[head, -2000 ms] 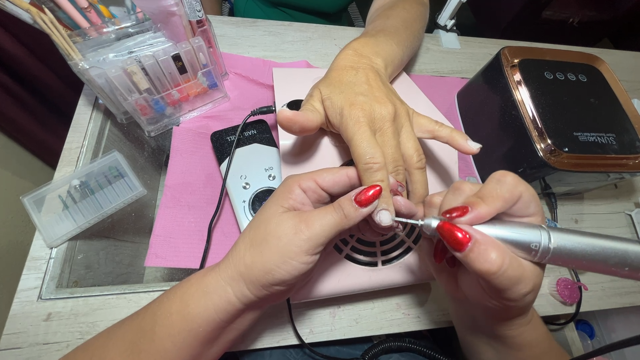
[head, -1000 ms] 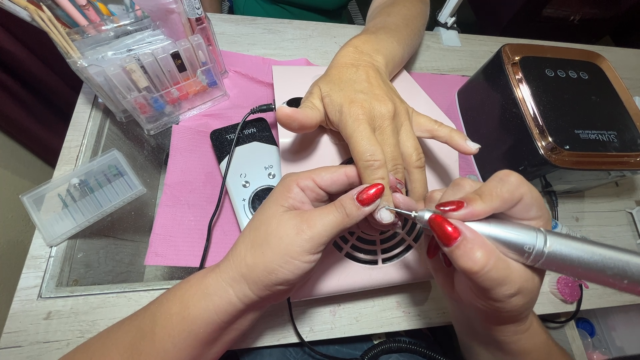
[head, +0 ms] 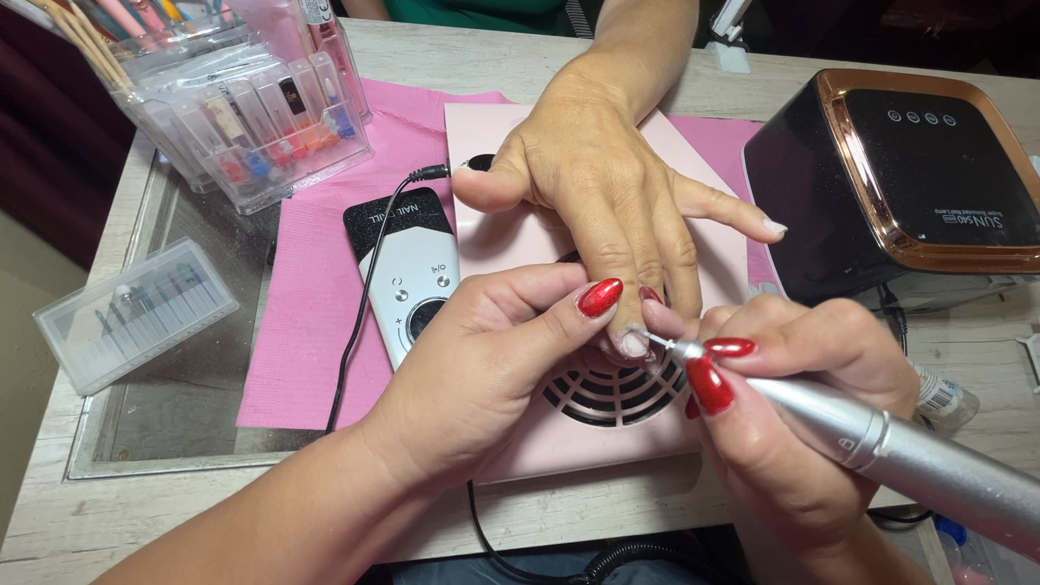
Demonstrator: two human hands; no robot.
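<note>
My left hand (head: 504, 349) grips a finger of another person's hand (head: 609, 179), thumb on top near the fingertip. That hand lies palm down with fingers spread over a pink nail dust collector (head: 520, 455) with a round fan grille (head: 605, 406). In my right hand (head: 796, 398) is a silver nail drill handpiece (head: 910, 455), held like a pen. Its thin bit (head: 652, 337) meets the edge of the held finger's nail (head: 633, 344), where whitish dust shows. The nail drill control unit (head: 406, 284) lies left of the dust collector, partly behind my left hand.
A black and copper nail lamp (head: 926, 171) stands at right. At left are a clear organizer (head: 284, 175) with tools and nail tips, and a case of drill bits (head: 134, 313). A black cable (head: 366, 301) crosses the pink paper towel (head: 309, 357). A small bottle (head: 946, 398) lies behind my right hand.
The drill handpiece has tilted, its rear end now lower at the right. The bit has shifted slightly along the nail's edge. My left hand keeps its hold on the finger.
</note>
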